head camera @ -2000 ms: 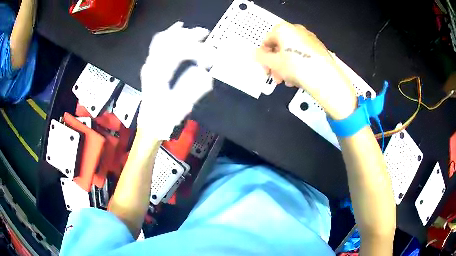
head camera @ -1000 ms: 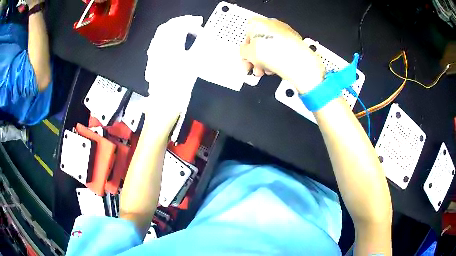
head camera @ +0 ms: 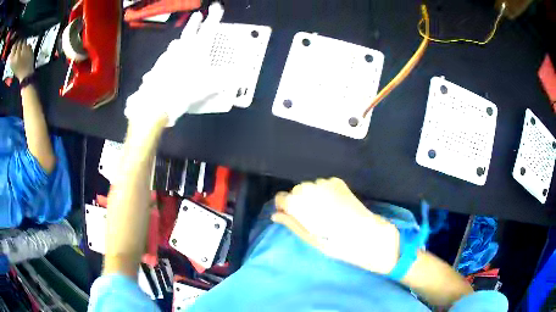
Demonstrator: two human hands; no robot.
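Note:
A white set-top box (head camera: 253, 46) lies vent side up on the table, its left part under my left hand. My left hand (head camera: 174, 82), in a glaring white glove, spans the box's left side, fingertips at its far edge and thumb near its front edge. Glare hides the exact contact. A plain white piece, perhaps a label, shows along the front edge beside the thumb. My right hand (head camera: 332, 222) is bare, with a blue wrist strap, low in front of my body and off the boxes. Its fingers are curled and their inner side is hidden.
More white boxes lie to the right: one (head camera: 329, 85) beside the worked one, another (head camera: 457, 131), another (head camera: 536, 155). Orange-yellow wires (head camera: 402, 73) reach the nearest. A red tape dispenser (head camera: 100, 55) stands left. Another person's arm (head camera: 38, 122) is far left. Boxes with red foam fill bins below.
My right hand has left the box and come back towards my body. My left hand stays at the box's left side. The view has shifted, bringing the row of boxes more fully into sight.

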